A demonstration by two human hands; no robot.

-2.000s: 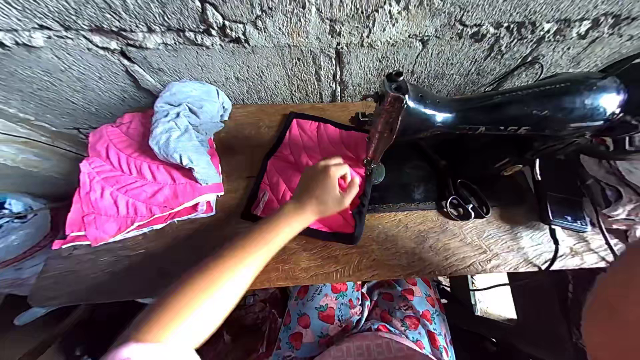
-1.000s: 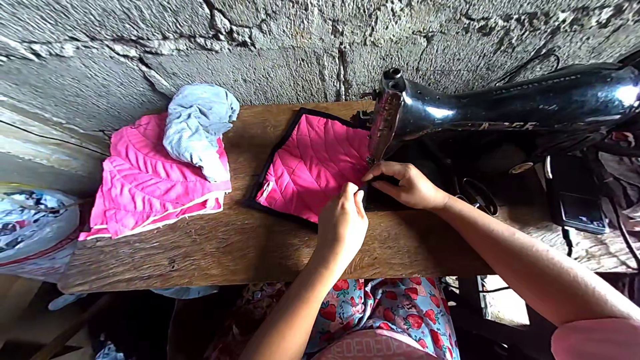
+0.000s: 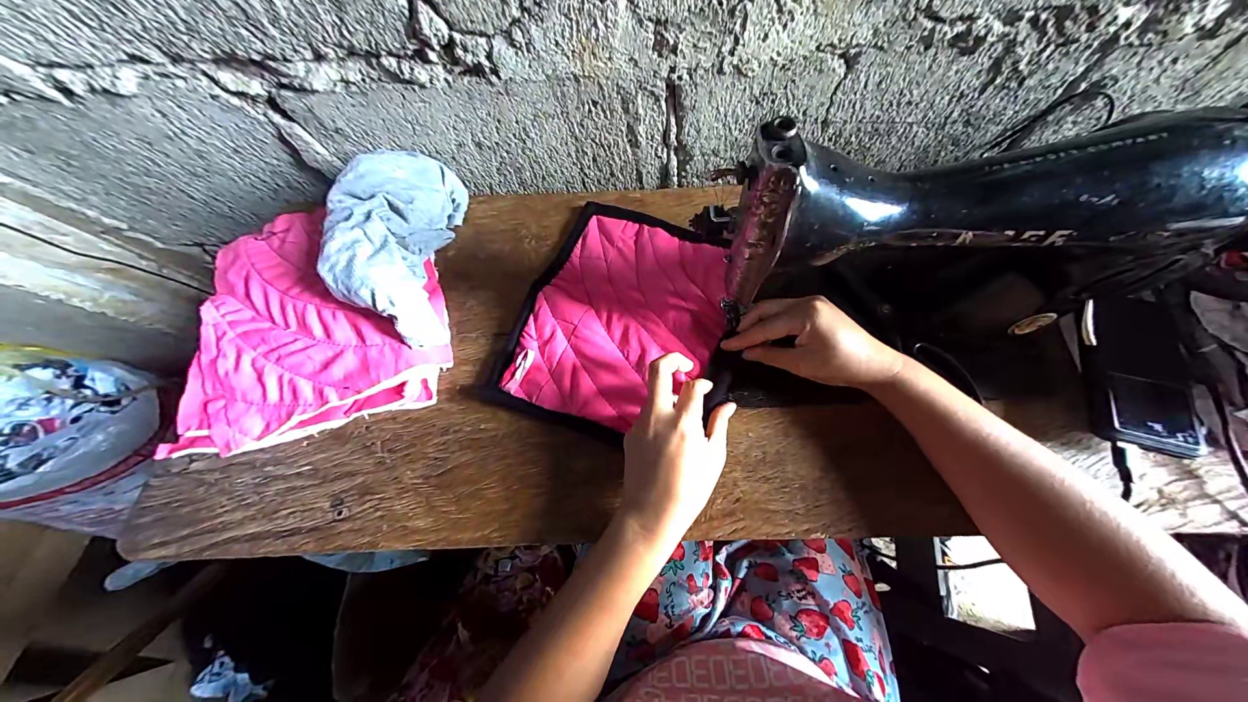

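A pink quilted square of cloth (image 3: 624, 312) with black binding lies on the wooden table, its right edge beneath the needle end of a black sewing machine (image 3: 877, 205). My left hand (image 3: 678, 439) touches the cloth's lower right part, fingertips on the black binding and the pink. Close to the presser foot, my right hand (image 3: 814, 341) pinches the black binding between thumb and fingers. The needle itself is hard to make out behind the machine head and fingers.
Pink quilted pieces (image 3: 312, 341) are stacked at the left under a crumpled grey cloth (image 3: 390, 234). A plastic bag (image 3: 73, 429) stands beyond the table's left end. A black device (image 3: 1146, 380) with a cable lies at the right. A rough block wall (image 3: 546, 97) rises behind.
Two seconds ago only one hand was on the cloth; my right hand has since come in from the right to the binding at the presser foot. My left hand has moved lower.
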